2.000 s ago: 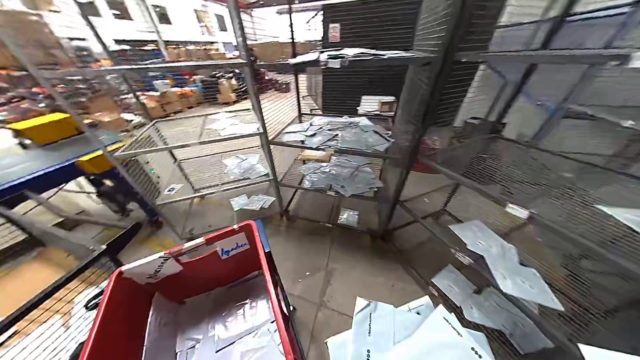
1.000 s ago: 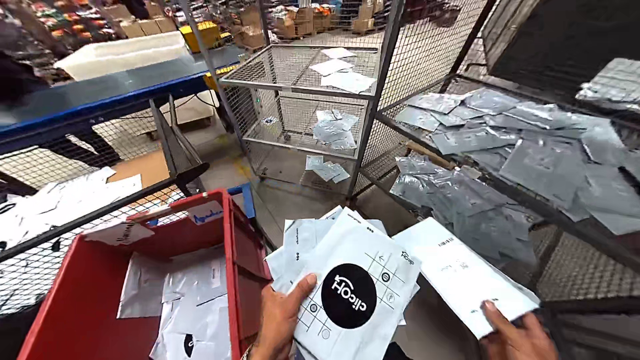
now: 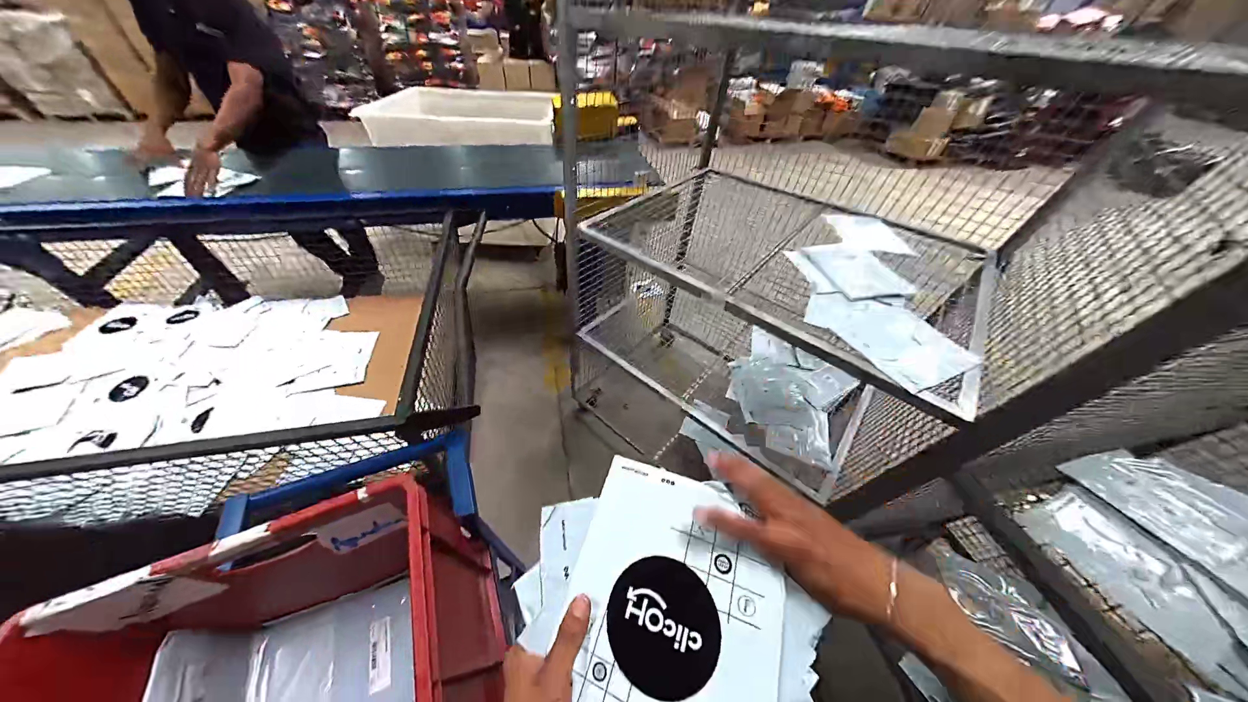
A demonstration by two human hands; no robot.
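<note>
A stack of white mailer envelopes (image 3: 673, 604), the top one bearing a black printed circle, rests in my left hand (image 3: 551, 653), whose thumb lies on its left edge. Over the upper right of the stack is my right hand (image 3: 780, 531), fingers apart and slightly blurred; whether it touches the top envelope I cannot tell. A thin bracelet is on the right wrist. To the left of the stack stands a red plastic crate (image 3: 444, 595) with white and grey mailers (image 3: 322, 643) inside.
Mesh shelving (image 3: 751, 312) ahead holds envelopes (image 3: 863, 283) on two levels. Grey plastic mailers (image 3: 1150, 556) lie on shelves at right. At left, a mesh-sided cart (image 3: 419, 361) holds many envelopes. Behind it, a person (image 3: 244, 88) handles envelopes at a blue-framed conveyor (image 3: 439, 171).
The view has swung left. One second ago my right hand was on a separate white envelope at the right; now it is over the stack held by my left hand.
</note>
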